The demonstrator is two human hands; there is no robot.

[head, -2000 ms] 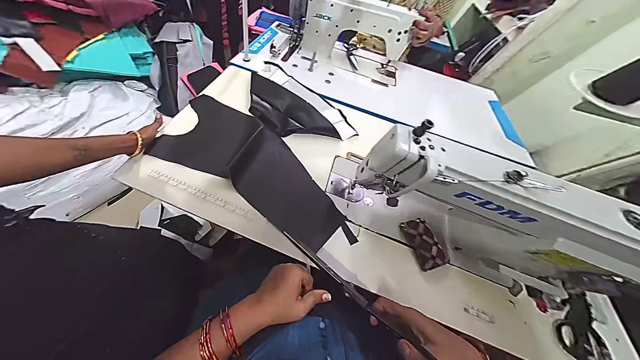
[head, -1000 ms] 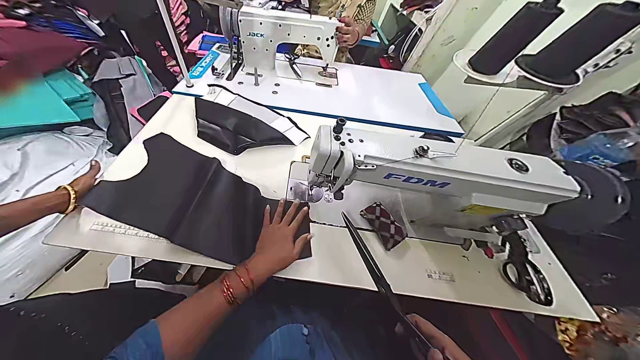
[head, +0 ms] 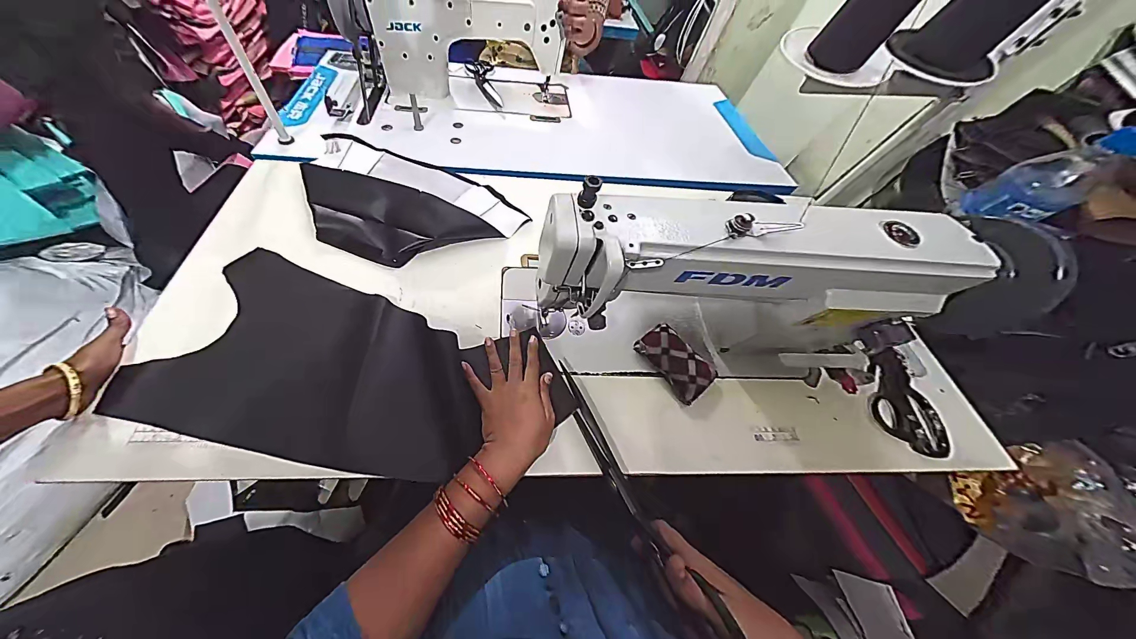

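Note:
A large piece of black fabric (head: 328,373) lies spread on the white sewing table (head: 754,435). My left hand (head: 515,404), with red bangles at the wrist, rests flat on its right end with fingers spread. Low at the right, my right hand (head: 692,577) holds long dark shears (head: 612,461), whose tip points up toward the fabric's right edge. The needle area of the FDM sewing machine (head: 763,257) is just beyond my left fingertips. Behind the fabric lies a second black piece (head: 390,213) with a white strip.
Another person's hand (head: 98,355) with a gold bangle touches the fabric's left end. A checkered pincushion-like pad (head: 676,362) sits by the machine, black-handled scissors (head: 910,413) at the table's right. Behind stands a Jack sewing machine (head: 479,27) with a person's hand beside it. Thread cones (head: 856,35) stand upper right.
My left hand was off the fabric two seconds ago and now lies flat on it. The fabric, folded over earlier, is now spread out. The view has turned.

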